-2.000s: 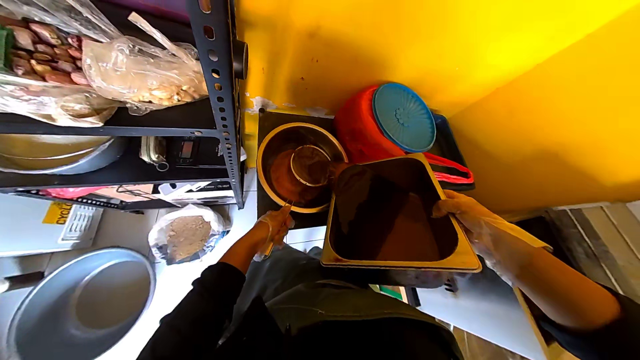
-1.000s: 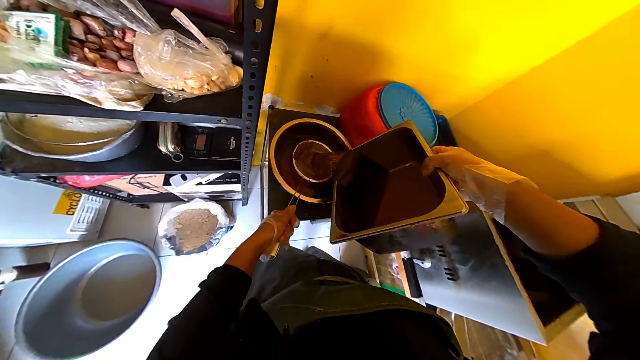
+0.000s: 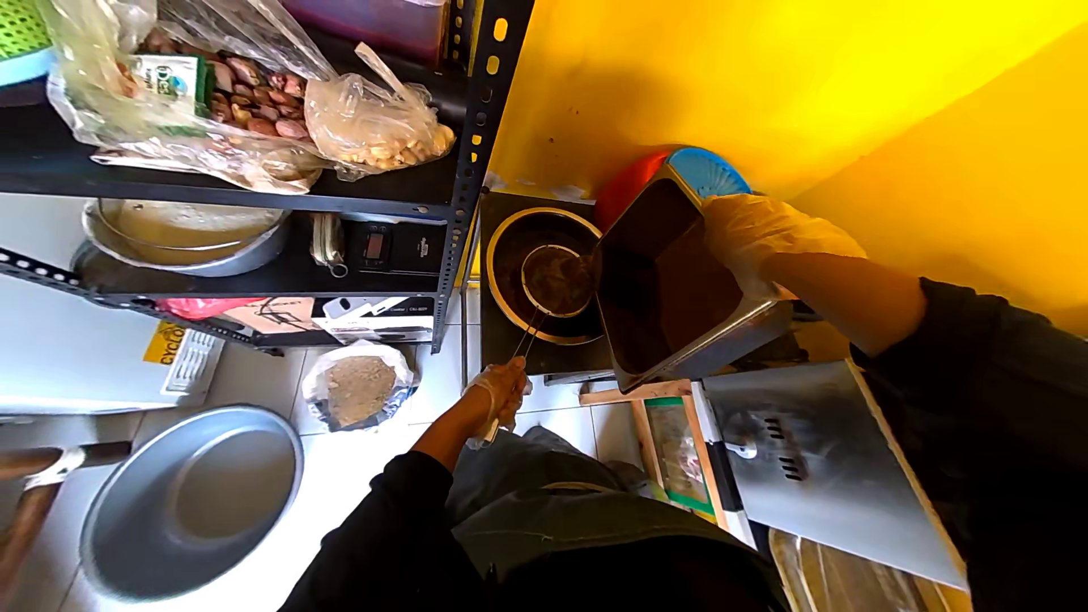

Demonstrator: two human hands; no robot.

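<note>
My left hand, in a clear plastic glove, grips the handle of a round wire strainer. The strainer lies over a dark round bowl with a pale rim and holds a dark brown mass. My right hand, also in a clear glove, holds a deep rectangular metal pan by its far right edge. The pan tilts toward the bowl, with its left rim at the strainer and dark brown liquid or residue inside. How much passes between them is hard to tell.
Behind the pan stands a red container with a blue lid. A black metal shelf with bagged food is at left. On the tiled floor are a large grey tub and a bag of brown powder. A metal panel lies at lower right.
The pan has tipped from fairly level to steeply tilted toward the bowl, and my right hand has risen with its far edge. My left hand still holds the strainer over the bowl.
</note>
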